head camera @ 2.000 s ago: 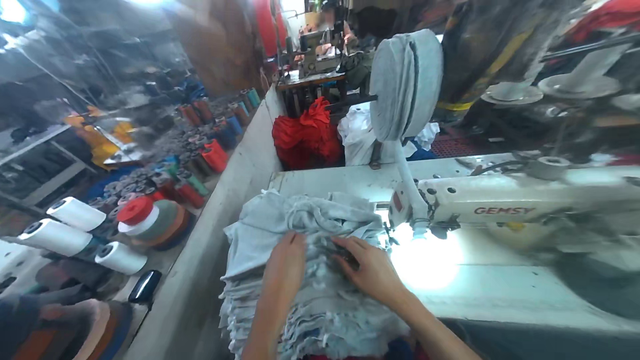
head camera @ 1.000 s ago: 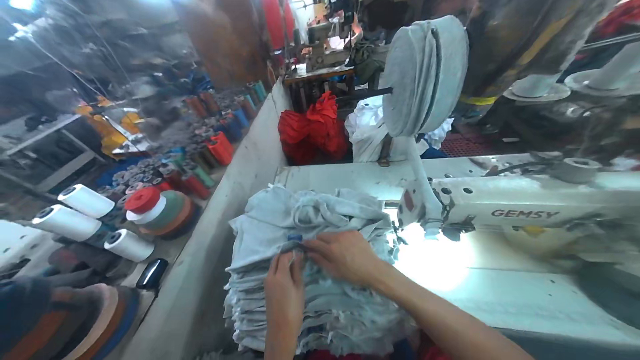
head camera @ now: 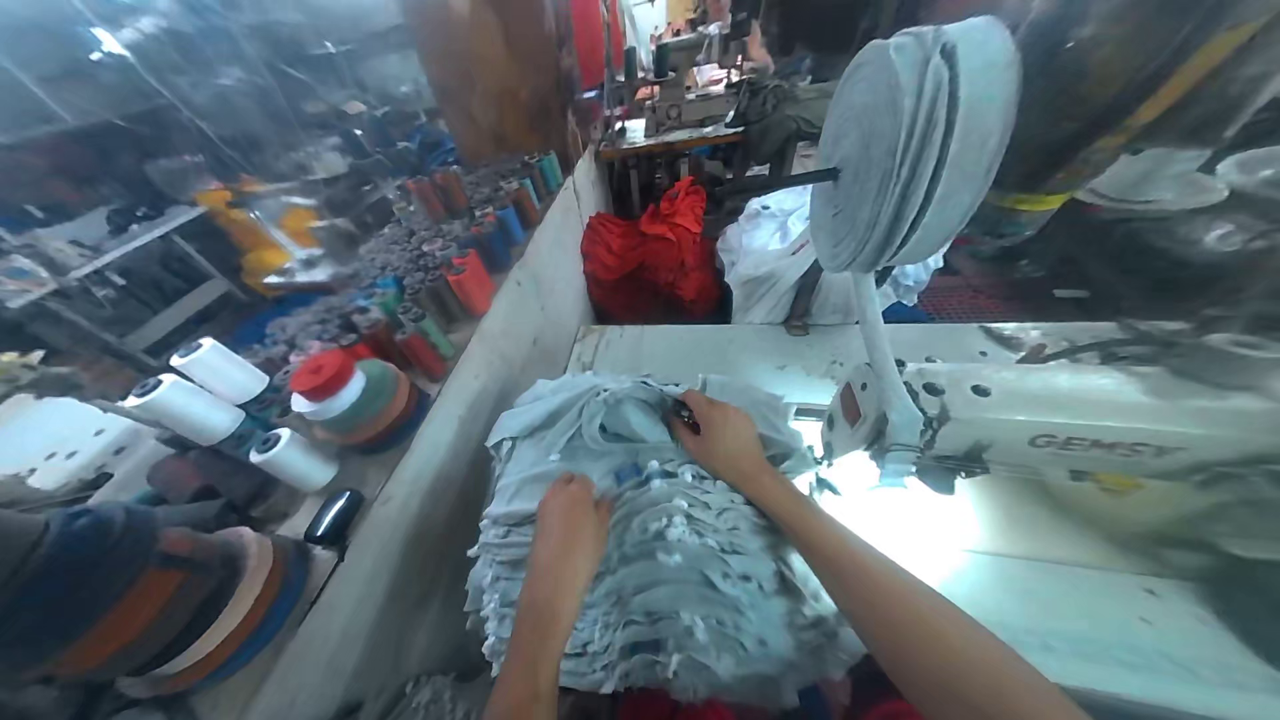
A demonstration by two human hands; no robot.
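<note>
A tall stack of pale grey fabric pieces (head camera: 680, 570) lies in front of me, its edges layered and ruffled. My left hand (head camera: 572, 515) rests on the stack's left part, fingers bent against the cloth; whether it pinches a layer cannot be told. Higher and to the right, my right hand (head camera: 722, 435) has a small dark tool (head camera: 684, 412), perhaps thread snips, between thumb and fingers, over a ring-shaped fold of the top piece. A small blue patch (head camera: 628, 472) shows on the cloth between the hands.
A Gemsy sewing machine (head camera: 1080, 420) with a lit needle area stands at right, below a large roll of grey fabric strip (head camera: 900, 150). Left of a low partition wall (head camera: 440, 470) are white thread cones (head camera: 220, 370) and tape rolls (head camera: 230, 600). Red cloth (head camera: 655, 250) lies beyond.
My hands were close together at the fabric's middle; now they are apart, the right one farther forward on the stack. The dark tool in my right hand shows more plainly.
</note>
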